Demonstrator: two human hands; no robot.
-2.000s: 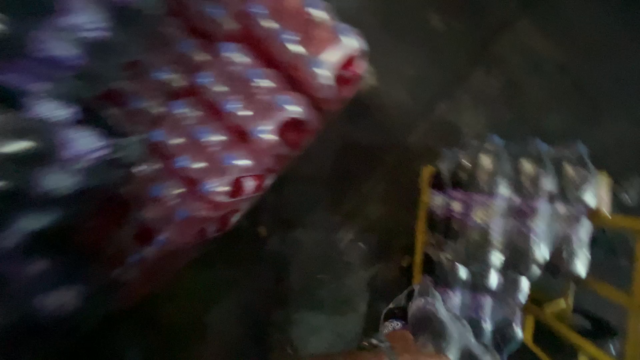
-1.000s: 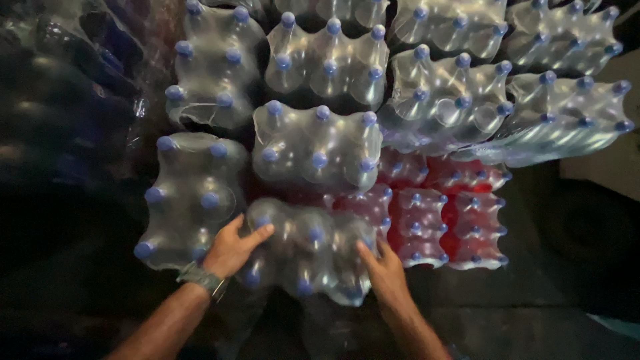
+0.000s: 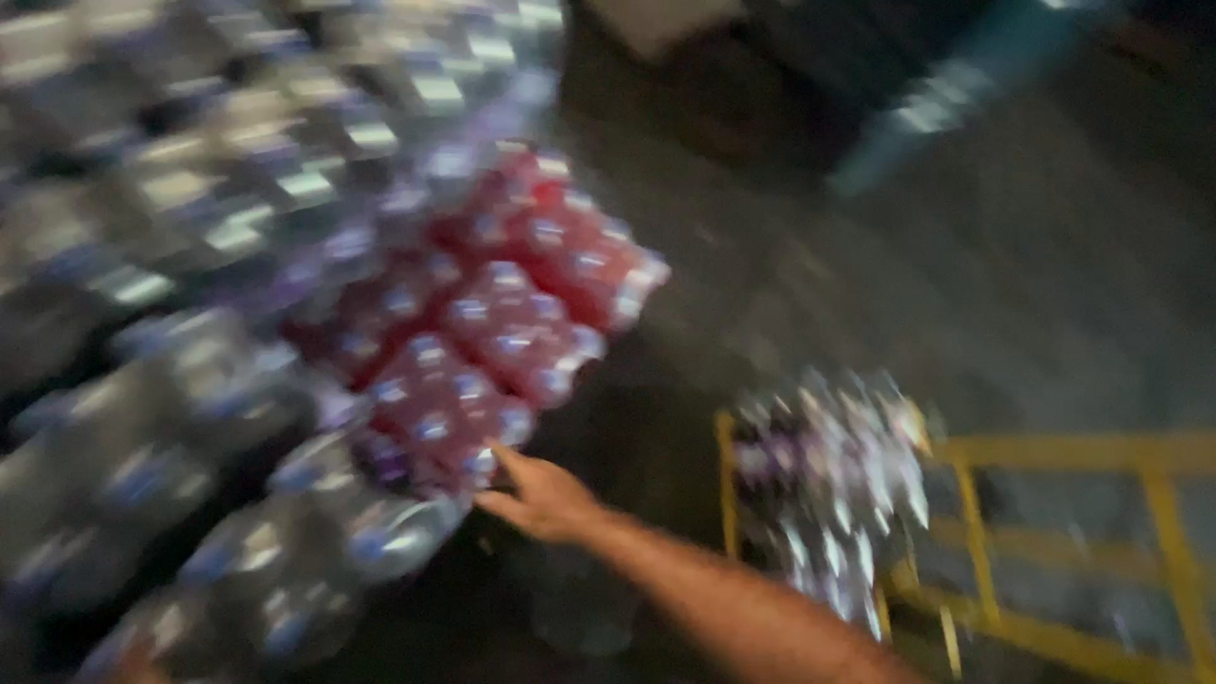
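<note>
The picture is badly blurred. A shrink-wrapped pack of clear bottles with blue caps [image 3: 285, 560] lies tilted at the lower left. My right hand [image 3: 546, 499] is at its right end, thumb and forefinger spread around the corner beside the red packs. Only a faint, blurred part of my left hand [image 3: 141, 660] shows at the bottom left edge, by the pack's other end; its fingers cannot be made out. Wrapped packs of red bottles [image 3: 513, 332] stand just beyond my right fingertips.
More wrapped clear-bottle packs [image 3: 190, 180] fill the upper left. At the lower right, a yellow metal frame [image 3: 978, 541] stands beside wrapped bottles with purple labels [image 3: 826, 456]. Dark floor [image 3: 950, 285] lies between the stacks and the right side. A bluish long object [image 3: 940, 104] crosses the upper right.
The view has swung and tilted, bringing the yellow frame back into sight. Both hands were at the ends of a clear-bottle pack a second ago; my left hand is now mostly out of view.
</note>
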